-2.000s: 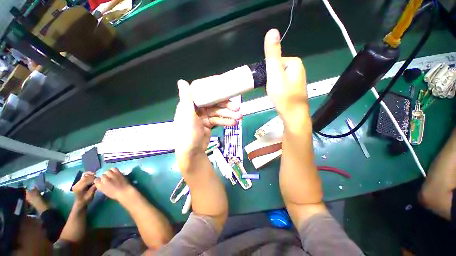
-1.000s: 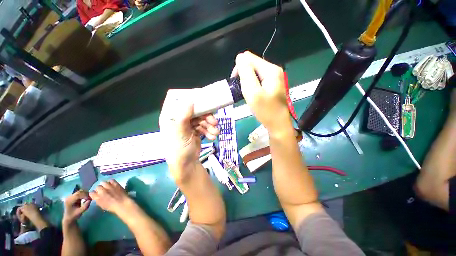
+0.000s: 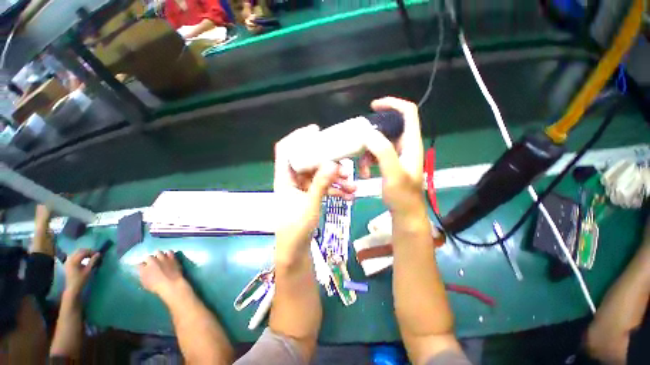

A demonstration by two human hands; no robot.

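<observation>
A white rounded handheld unit (image 3: pixel 335 142) with a black textured end head (image 3: pixel 387 124) is held up above the green bench. My left hand (image 3: pixel 299 167) is closed around its white end. My right hand (image 3: pixel 403 160) is around the black head end, with its fingers over the head and against the white body. The head is partly covered by the fingers. Both hands are bare.
A black hanging tool (image 3: pixel 499 182) with a yellow lead is at right. Below lie open shells with green boards (image 3: pixel 342 281), a marked strip (image 3: pixel 338 224), a brown-banded case (image 3: pixel 375 251) and a stack of sheets (image 3: pixel 214 212). Another person's hand (image 3: pixel 162 274) rests at left.
The view has shifted, so the bench sits lower. My right hand has changed its grip around the black head, with its fingers now over it and the body. My left hand still holds the white end.
</observation>
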